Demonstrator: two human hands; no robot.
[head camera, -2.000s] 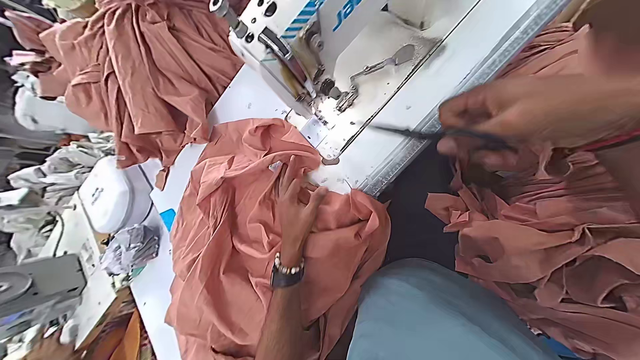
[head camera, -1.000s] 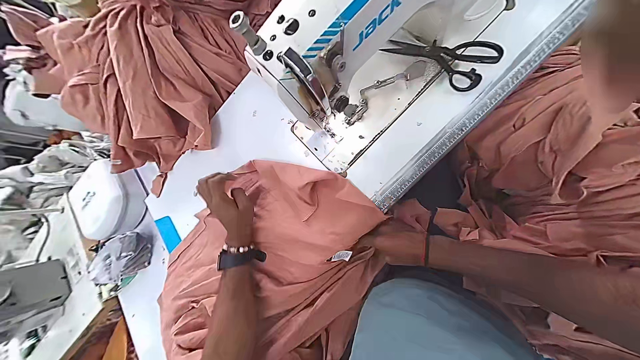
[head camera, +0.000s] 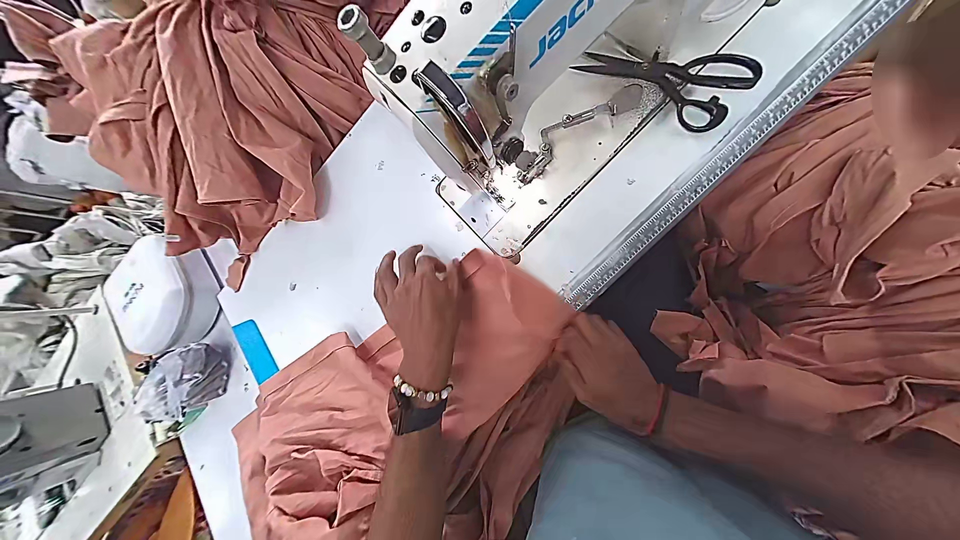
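Note:
A salmon-pink fabric piece (head camera: 495, 337) spreads over the front of the white table and hangs toward my lap. My left hand (head camera: 424, 307), with a beaded bracelet and dark wristband, has curled fingers at the fabric's upper left edge. Near the table's front edge, my right hand (head camera: 604, 367) pinches the fabric's right side; its fingertips are partly hidden. Just beyond the cloth stands a Jack industrial sewing machine (head camera: 517, 67), its needle area lit. Black-handled fabric scissors (head camera: 667, 73) lie with blades apart on the machine bed.
Pink garments (head camera: 217, 112) are heaped at the table's back left. More pink cloth (head camera: 817, 300) hangs at the right, beyond the gap beside my lap. A measuring tape (head camera: 675, 210) runs along the table edge. At left are another machine (head camera: 150, 300) and a plastic bag (head camera: 184, 379).
The scissors, in my right hand two seconds ago, now lie on the machine bed. My right hand has moved to the fabric's right side. The fabric's upper part has been spread near the machine.

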